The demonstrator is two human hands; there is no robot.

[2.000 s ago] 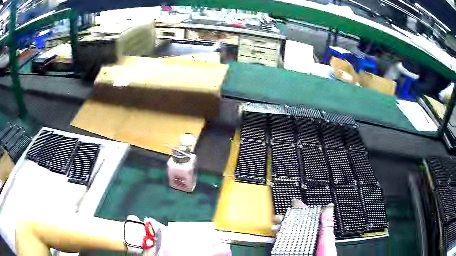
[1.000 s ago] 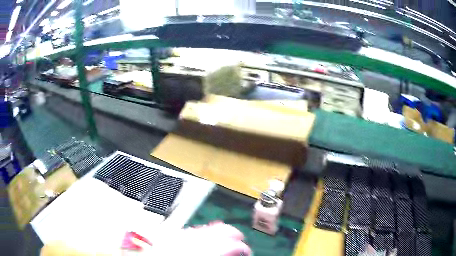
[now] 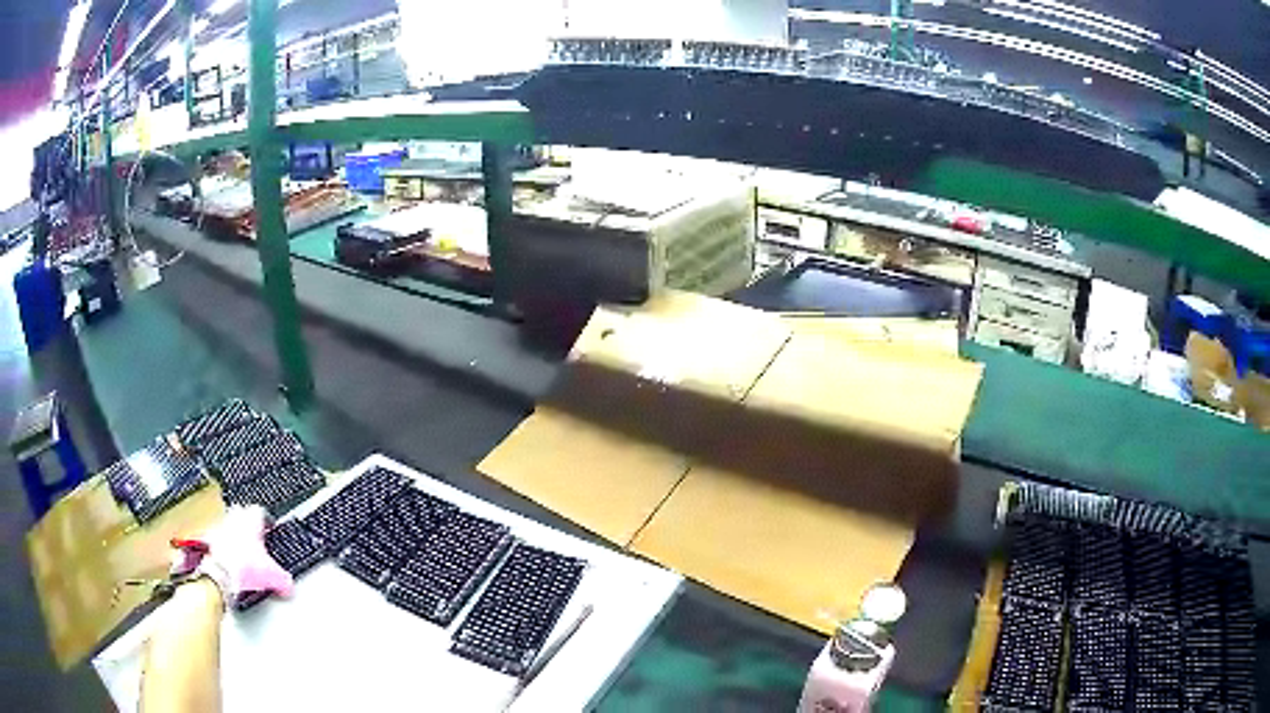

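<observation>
My left hand (image 3: 245,554), pink-covered at the fingers, is at the left edge of the white tray (image 3: 348,648). Its fingers touch the lower end of the leftmost black dotted module; whether they grip it is unclear. More modules (image 3: 443,560) lie side by side on the tray, and one (image 3: 520,607) lies a little apart on the right, beside a thin pen-like tool (image 3: 557,652). My right hand is out of the picture.
A pinkish bottle (image 3: 847,676) stands right of the tray, cut by the bottom edge. Creased cardboard (image 3: 780,446) lies behind. The large module stack (image 3: 1128,613) is at right. More modules (image 3: 251,453) and cardboard (image 3: 84,564) are at far left. A green post (image 3: 272,237) rises behind.
The view has swung left. My left hand has moved left across the tray to the leftmost module. My right hand, earlier beside a silvery module at the centre stack, has left view.
</observation>
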